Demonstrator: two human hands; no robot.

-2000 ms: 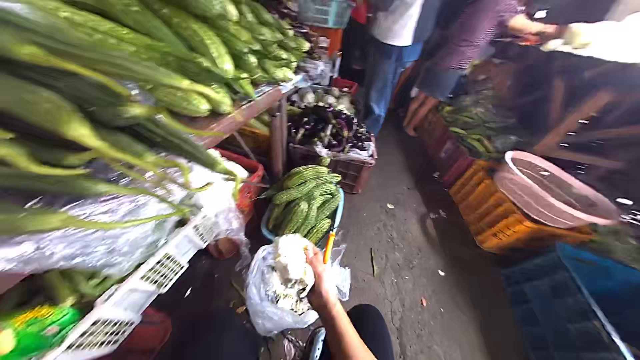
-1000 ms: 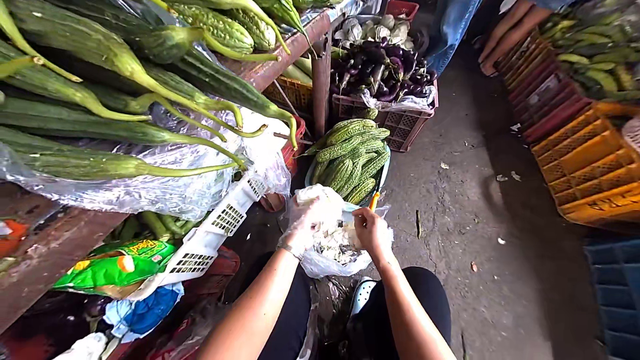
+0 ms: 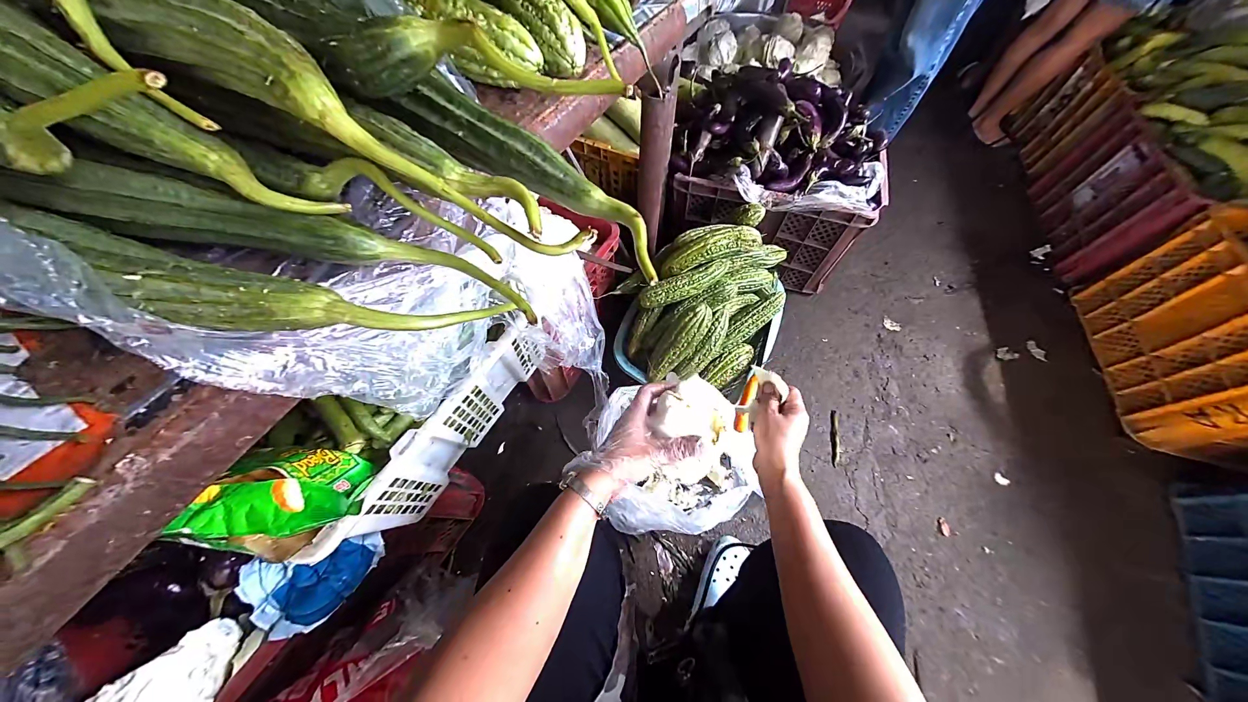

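Note:
My left hand, in a clear plastic glove, is closed around a whitish vegetable piece, perhaps a cauliflower; its exact kind is unclear. Under it lies a clear plastic bag with pale scraps inside. My right hand, bare, grips a tool with an orange handle, and a small pale piece shows at its fingertips. The tool's blade cannot be made out. Just beyond both hands, a light blue tub holds bumpy green bitter gourds.
Long green gourds overhang on the left, above a white plastic crate. A crate of eggplants stands ahead. Orange crates and a blue crate line the right. A person's bare legs are at the upper right.
Two seconds ago only one hand clearly showed at the bag; now both are there. Since one second ago, my right hand has moved slightly away from the left. The view has tilted down.

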